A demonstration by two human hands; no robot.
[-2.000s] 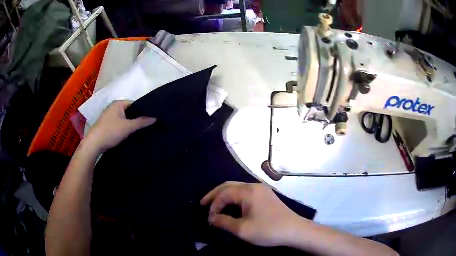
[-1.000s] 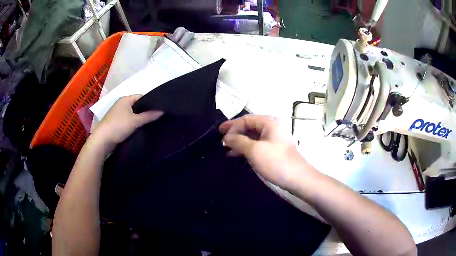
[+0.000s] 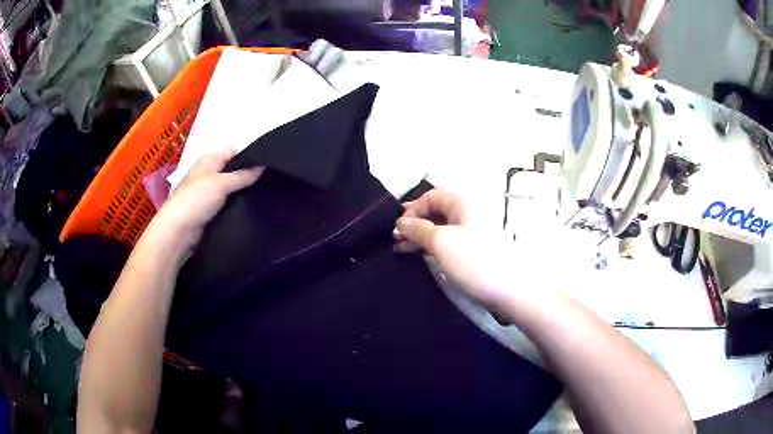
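A large dark garment panel lies over the table's front left and hangs toward the lap. Its upper part is folded over, with a pointed corner standing up. A thin pale reddish line curves across the panel. My left hand grips the folded edge between thumb and fingers. My right hand has its fingertips pinched at the panel's upper right edge, on a tiny white piece, possibly chalk. A white pattern template lies behind the panel, partly covered by it.
An orange perforated basket with a pink scrap stands at the left. A white sewing machine stands at the right, with black shears and a slim red and black tool under its arm. A grey roll lies at the back.
My right hand has moved from the lower middle up to the panel's upper right edge. The pale line has come into view. The view has shifted, putting the machine farther right.
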